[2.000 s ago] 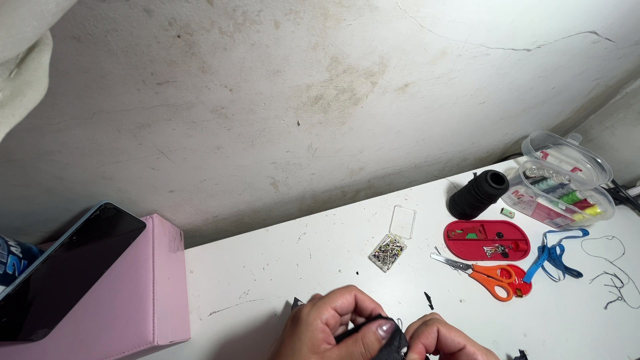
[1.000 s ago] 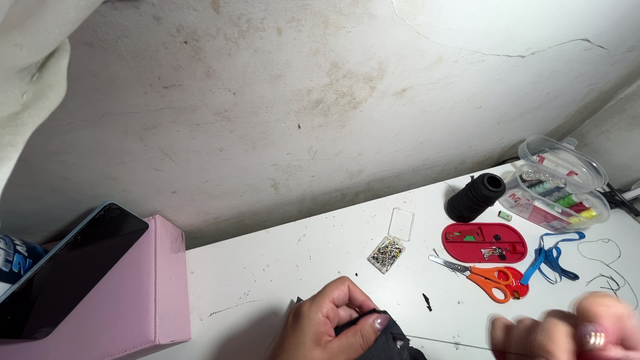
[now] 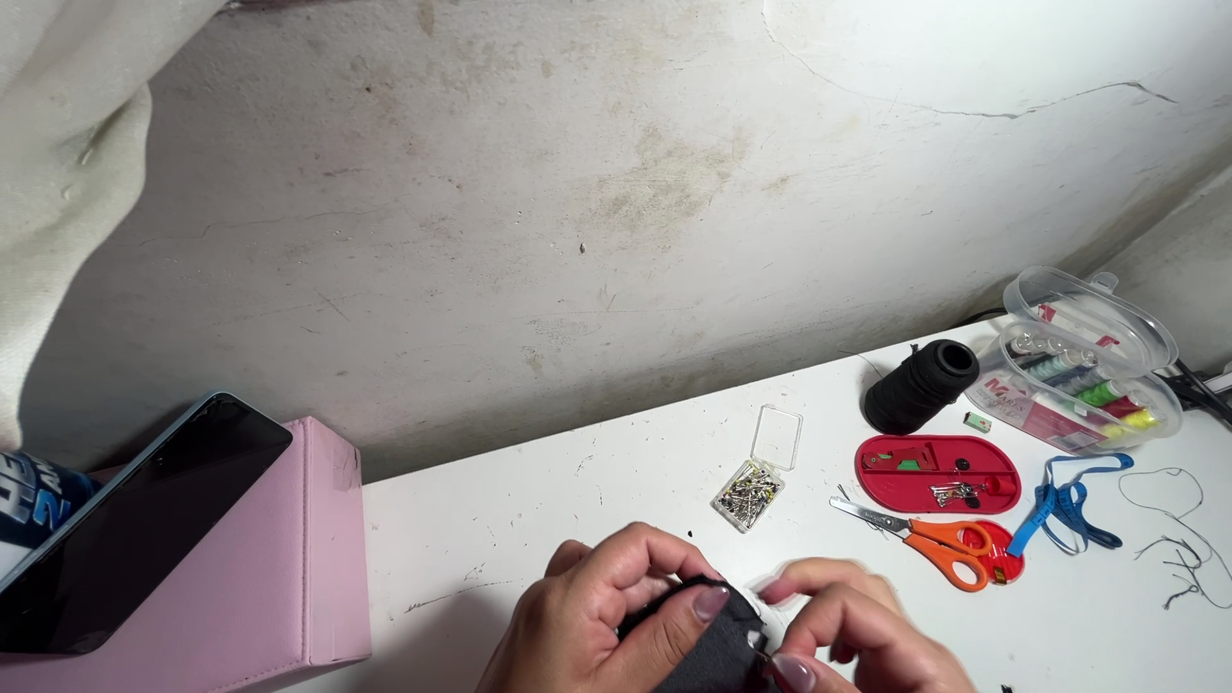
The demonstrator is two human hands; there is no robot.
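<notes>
Dark fabric [image 3: 707, 650] is pinched between the thumb and fingers of my left hand [image 3: 616, 616] at the bottom middle. My right hand [image 3: 857, 626] is at the fabric's right edge, thumb and forefinger together on something small and thin, perhaps a needle; the fingers largely hide it. A small white patch shows at the fabric's edge between the hands. Beyond them lies an open clear box of pins [image 3: 746, 496]. To the right are orange-handled scissors [image 3: 948, 553], a red sewing-kit tray [image 3: 938, 496] and a black thread cone [image 3: 919, 387].
A clear container of thread spools [image 3: 1078, 395] stands at the back right. Near it lie a blue tape measure [image 3: 1068, 510] and loose thread [image 3: 1184, 558]. At left, a phone [image 3: 144, 520] leans on a pink box [image 3: 322, 568] beside a can [image 3: 38, 500]. A wall rises behind.
My right hand swung out to the right, a thread stretched between it and the fabric, and is now back at the fabric's edge. My left hand has kept hold of the fabric.
</notes>
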